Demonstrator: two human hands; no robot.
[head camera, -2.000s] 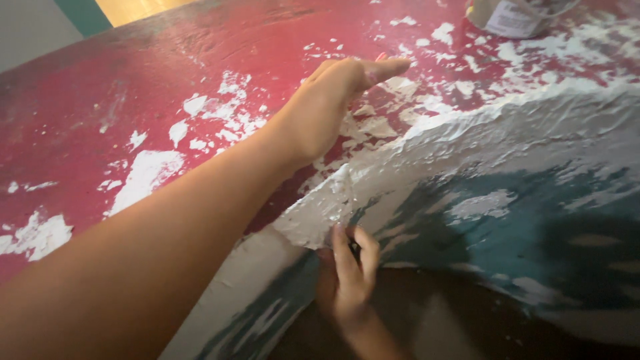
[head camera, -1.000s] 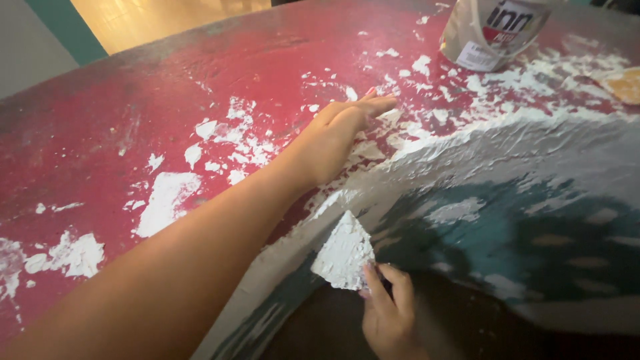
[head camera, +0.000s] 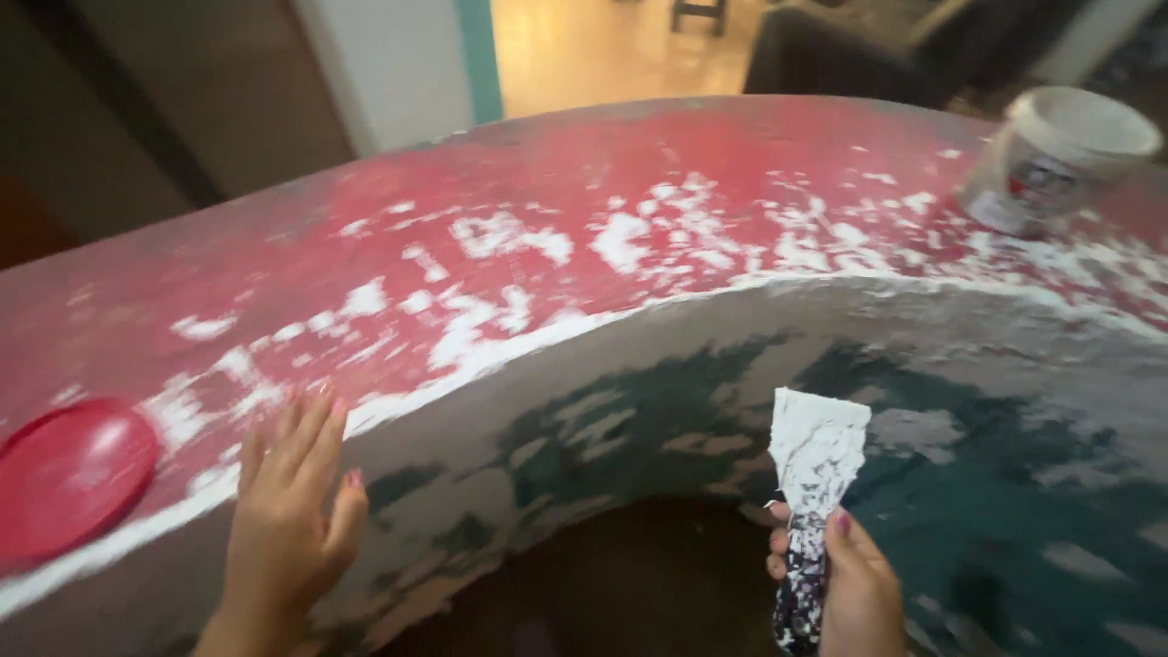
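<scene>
My right hand (head camera: 849, 575) grips the black, white-spattered handle of a putty knife (head camera: 819, 447), held upright with its blade coated in white paste. My left hand (head camera: 292, 502) holds nothing; its fingers are extended at the white-coated edge (head camera: 538, 339) of a curved red surface (head camera: 301, 219). White patches are spread over that surface. Below the edge, a curved wall (head camera: 630, 429) shows grey-white filler over dark green.
A round red lid (head camera: 78, 479) lies at the left on the red surface. At the right stands a whitish plastic tub (head camera: 1058, 164) with a label. Dark furniture (head camera: 849, 55) is behind the far edge.
The view has shifted widely, bringing the red lid into sight. My left hand has come back from reaching over the red surface. The putty knife now points upward, away from the edge.
</scene>
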